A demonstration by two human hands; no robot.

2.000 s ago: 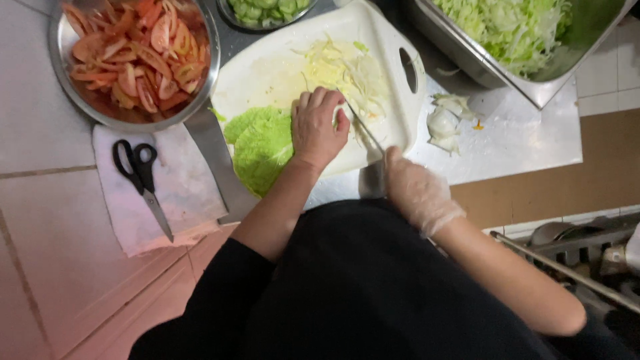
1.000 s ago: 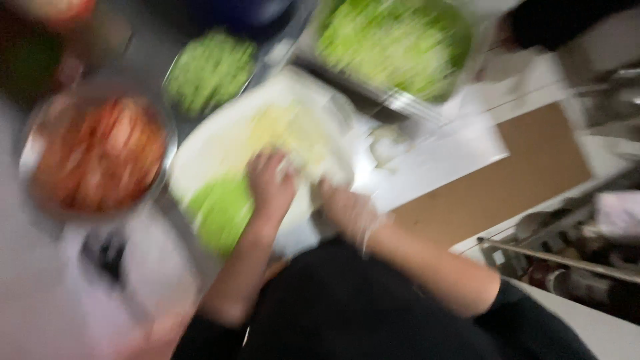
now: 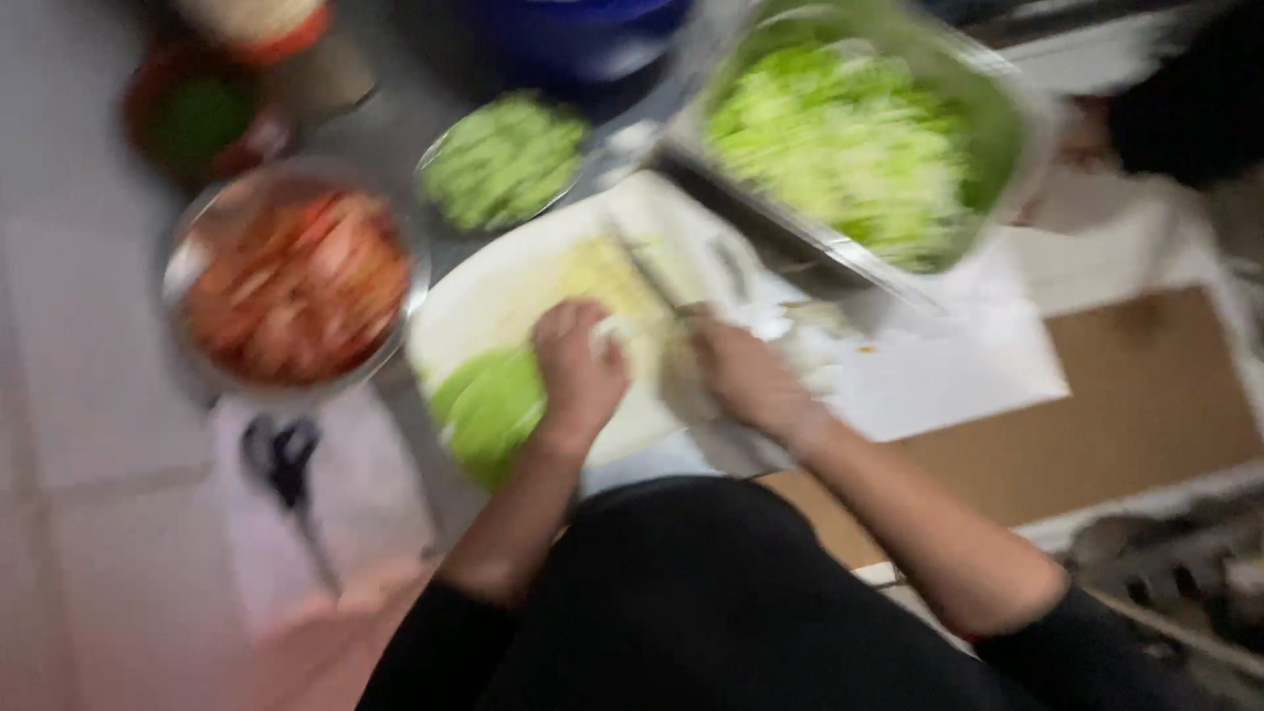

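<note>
The view is blurred. A knife is held by its handle in my right hand, its blade over the right part of a white plastic cutting board. My left hand rests on the board with its fingers curled; something small and pale shows at its fingertips, but whether it is gripped is unclear. Beside this hand, green lettuce leaves lie on the board's lower left. Pale shredded pieces are spread between the hand and the blade.
Around the board stand a metal bowl of sliced tomatoes, a bowl of green slices and a metal pan of shredded lettuce. Black-handled scissors lie on a cloth at left. A person's dark sleeve shows at upper right.
The view has shifted and now takes in more of the counter and the other person's sleeve. The knife blade, near my left fingers two seconds ago, now stands farther from them.
</note>
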